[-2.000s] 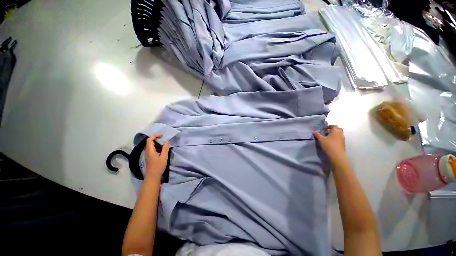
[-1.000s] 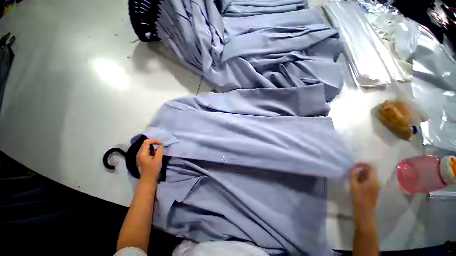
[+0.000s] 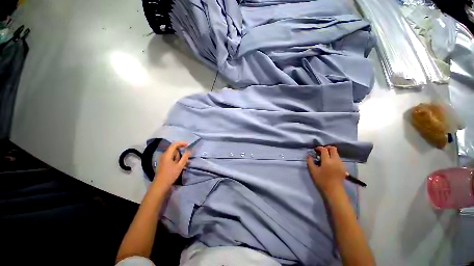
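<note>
A light blue-grey shirt (image 3: 249, 187) lies on the table, neck to the left. A black hanger (image 3: 130, 159) sits in its collar, hook out. Small shiny buttons (image 3: 242, 154) dot the placket. My left hand (image 3: 173, 161) pinches the cloth at the collar end of the placket. My right hand (image 3: 325, 165) has its fingertips on the placket near the hem. A slim dark pen-like tool (image 3: 356, 180) pokes out of my right hand. The hem corner beyond my right hand sticks out to the right, slightly folded.
A pile of blue-grey shirts (image 3: 296, 41) with a row of black hangers (image 3: 157, 15) lies beyond the shirt. Clear poly bags (image 3: 403, 47) lie at upper right. An orange-brown bagged lump (image 3: 430, 124) and a pink bottle (image 3: 450, 188) stand at the right. Dark cloth hangs at far left.
The front panel, pulled toward me by my right hand a second ago, lies back along the placket. My right hand has moved left and up onto the placket. My left hand stays at the collar.
</note>
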